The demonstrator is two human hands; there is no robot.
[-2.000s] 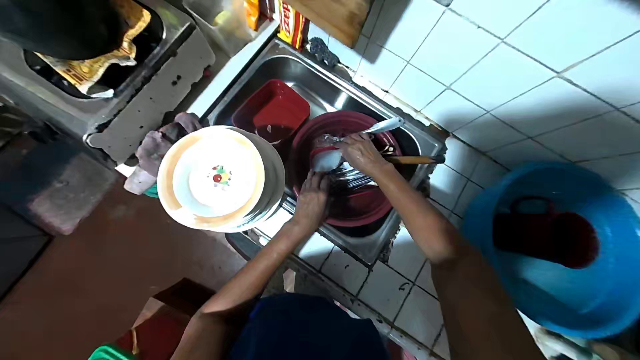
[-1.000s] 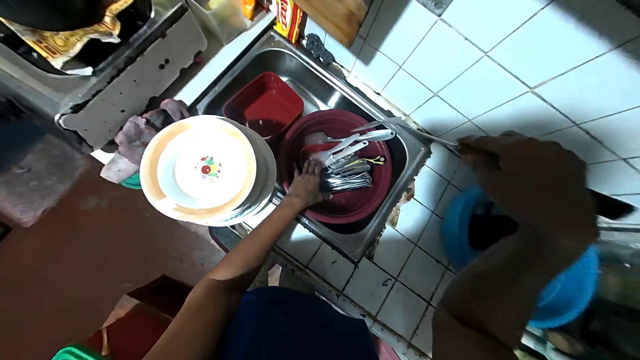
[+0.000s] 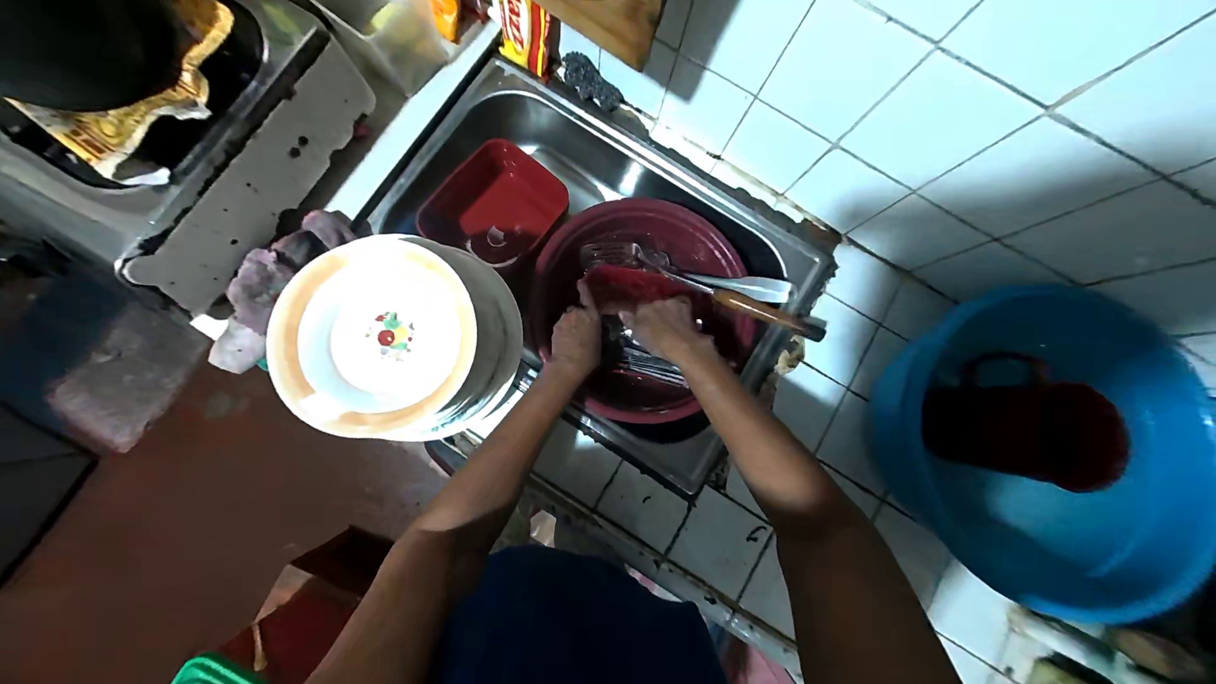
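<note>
A round maroon plastic basin (image 3: 655, 220) sits in the stainless steel sink (image 3: 560, 114), holding forks and other metal cutlery (image 3: 652, 366). Both my hands are inside it at a small red container (image 3: 632, 285). My left hand (image 3: 577, 334) grips its left edge. My right hand (image 3: 665, 328) lies against its near side, the fingers partly hidden. A wooden-handled utensil (image 3: 765, 312) and a metal utensil handle (image 3: 760, 288) rest toward the basin's right rim. Left of the basin, a red rectangular tub (image 3: 499, 195) stands in the sink.
A stack of plates (image 3: 394, 337) overhangs the sink's left edge. At right, a blue tub (image 3: 1045, 551) holds water and a dark red jug (image 3: 1026, 423). A stove (image 3: 256, 152) stands upper left, with a crumpled cloth (image 3: 261, 285) near it. A dark scouring pad (image 3: 589, 81) lies behind the sink.
My right hand has come back from the right, where it held a long utensil, into the basin. The small red container is now between my hands, and the wooden-handled utensil lies across the rim.
</note>
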